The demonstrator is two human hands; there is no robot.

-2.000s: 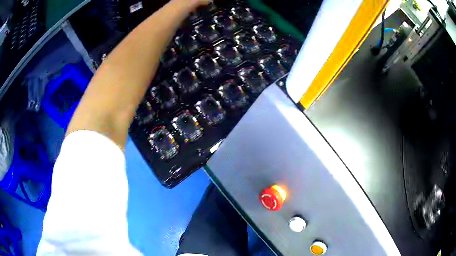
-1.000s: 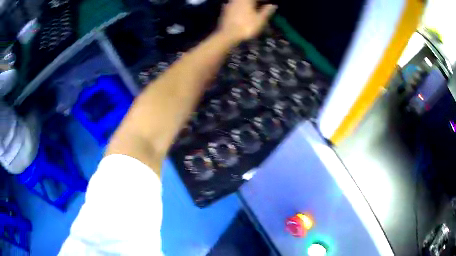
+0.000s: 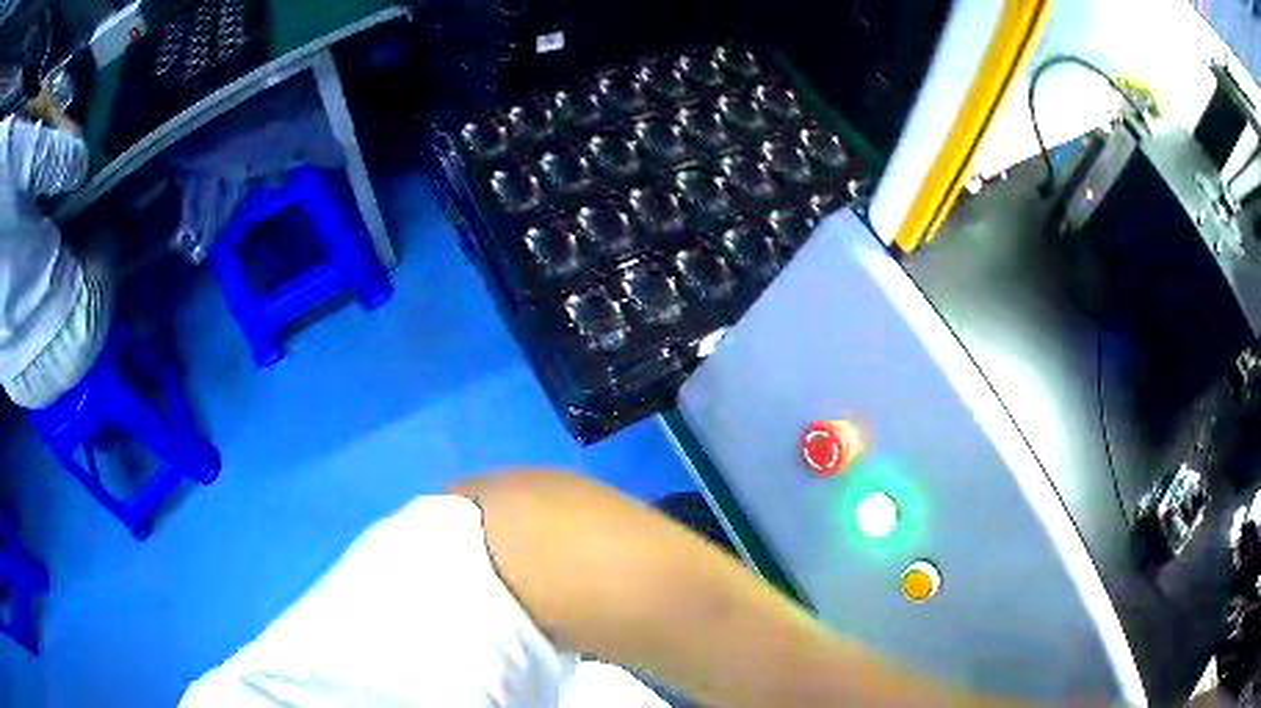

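Note:
A black parts tray (image 3: pixel 609 401) with rows of round pockets lies at the upper middle, beside the grey front panel (image 3: pixel 774 360). Most visible pockets hold small round clear-and-dark modules (image 3: pixel 650 293). My left forearm, bare below a white sleeve, crosses the bottom of the view towards the right. My left hand is cut off by the bottom edge. My right hand is not in view. A small metal-and-black fixture (image 3: pixel 1180 505) sits on the machine's dark deck at the right.
The panel has a red emergency stop (image 3: pixel 823 447), a white button (image 3: pixel 877 515) glowing green and an orange button (image 3: pixel 920 581). A yellow-and-white upright strip (image 3: pixel 968 125) stands beside the opening. Blue stools (image 3: pixel 297 263) and a seated person (image 3: pixel 49 263) in white are at left.
My left arm has moved from over the tray down to the bottom, pointing right, uncovering the tray. The white button, unlit two seconds ago, glows green. The view has shifted.

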